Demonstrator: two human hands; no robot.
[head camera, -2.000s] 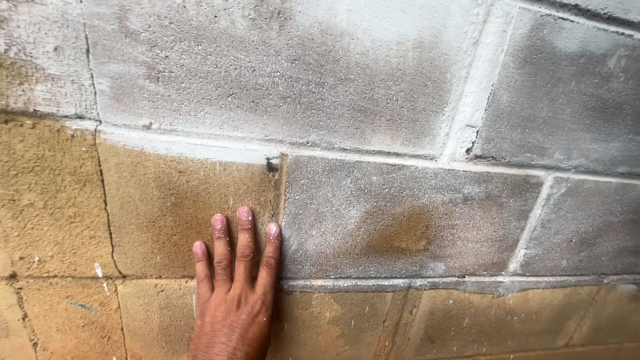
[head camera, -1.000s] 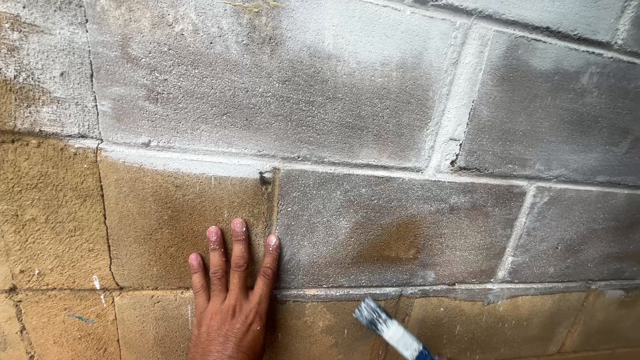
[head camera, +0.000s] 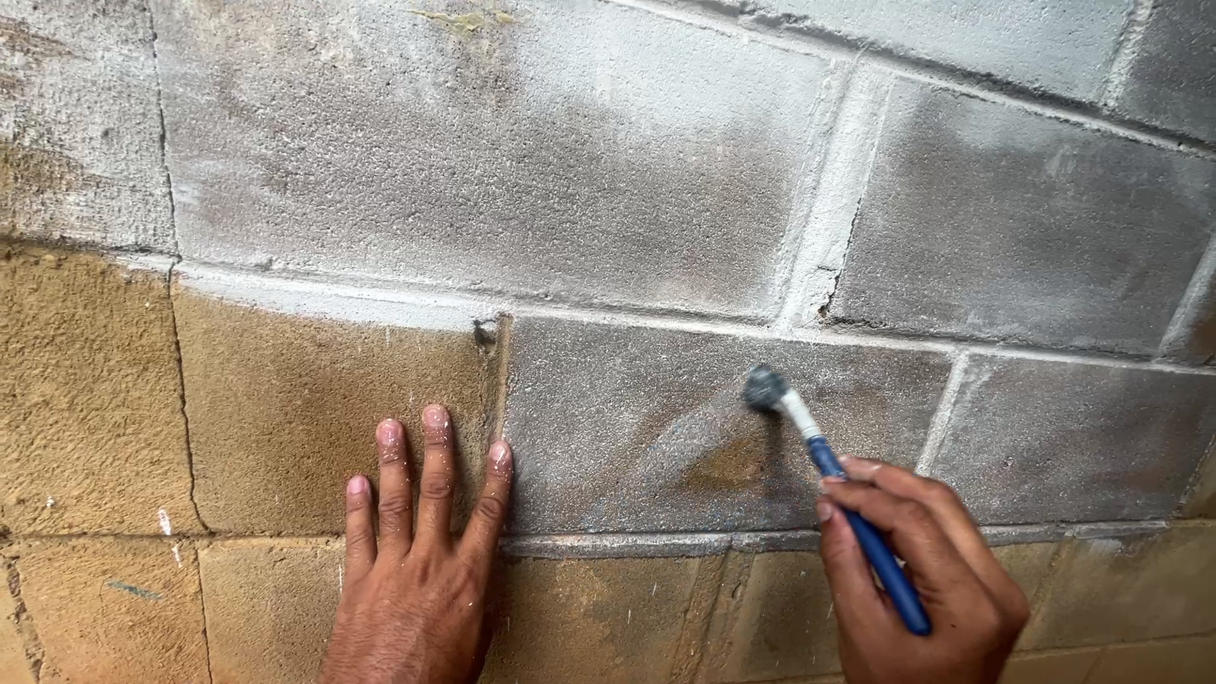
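Observation:
My left hand (head camera: 427, 560) lies flat on a tan block at lower left, fingers spread, with small white paint specks on the fingertips. At lower right my right hand (head camera: 921, 560) holds a paintbrush (head camera: 869, 541) by its blue handle. The brush's dark, paint-covered bristles, slightly blurred, are at the grey-painted block (head camera: 608, 408) right of my left hand. Just below the bristles a tan patch (head camera: 727, 463) shows through the grey, with a pale streak beside it.
Large blocks coated in whitish-grey paint (head camera: 475, 171) fill the upper wall. Tan blocks (head camera: 85, 399) stand at the left and along the bottom. White paint covers several mortar joints (head camera: 836, 190). A crack (head camera: 180, 399) runs down the left side, and a small dark hole (head camera: 485, 331) sits above my left hand.
My right hand has come into view with the brush, whose bristles have moved up from the lower joint onto the grey block. The left hand stays on the wall.

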